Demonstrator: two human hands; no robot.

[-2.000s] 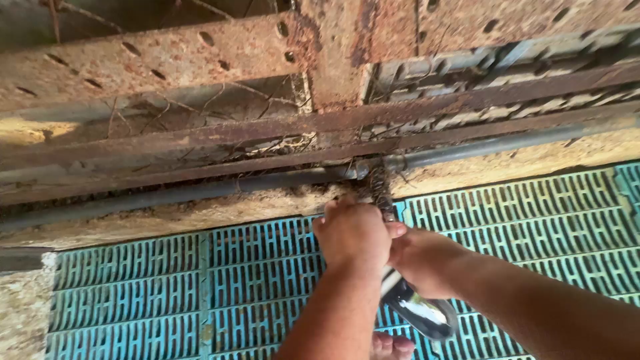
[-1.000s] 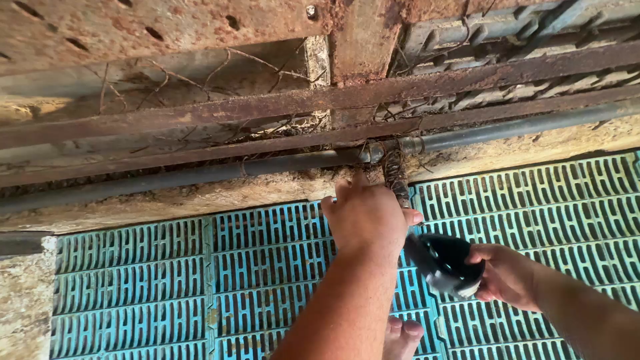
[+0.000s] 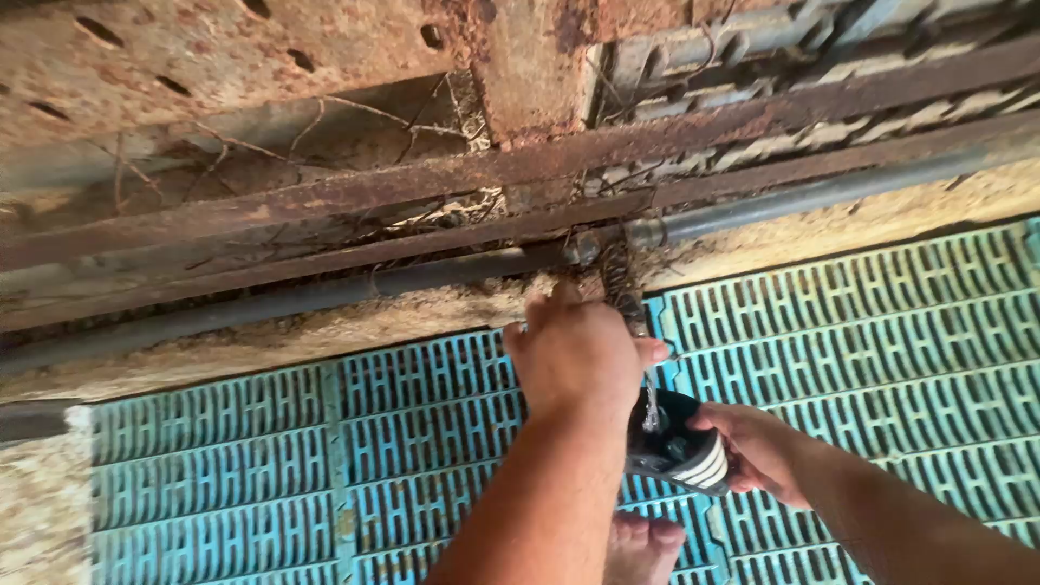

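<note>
My left hand is at a dark spout or tap fitting that comes down from a joint in the grey pipe; its fingers are partly hidden, so its grip is unclear. A thin stream of water runs from beside its thumb. Below and to the right, my right hand holds a black slide sandal with white stripes by its side, under the stream. The sandal's far end is behind my left forearm.
Blue-green slatted plastic flooring spans the lower area. Grey pipe runs along a pale ledge under rusty metal bars and bits of wire. A bare foot stands just below the sandal.
My right hand, close beside my left two seconds ago, has moved away to the right and holds the sandal by its side. Water now shows falling onto the sandal. My left hand stays at the fitting.
</note>
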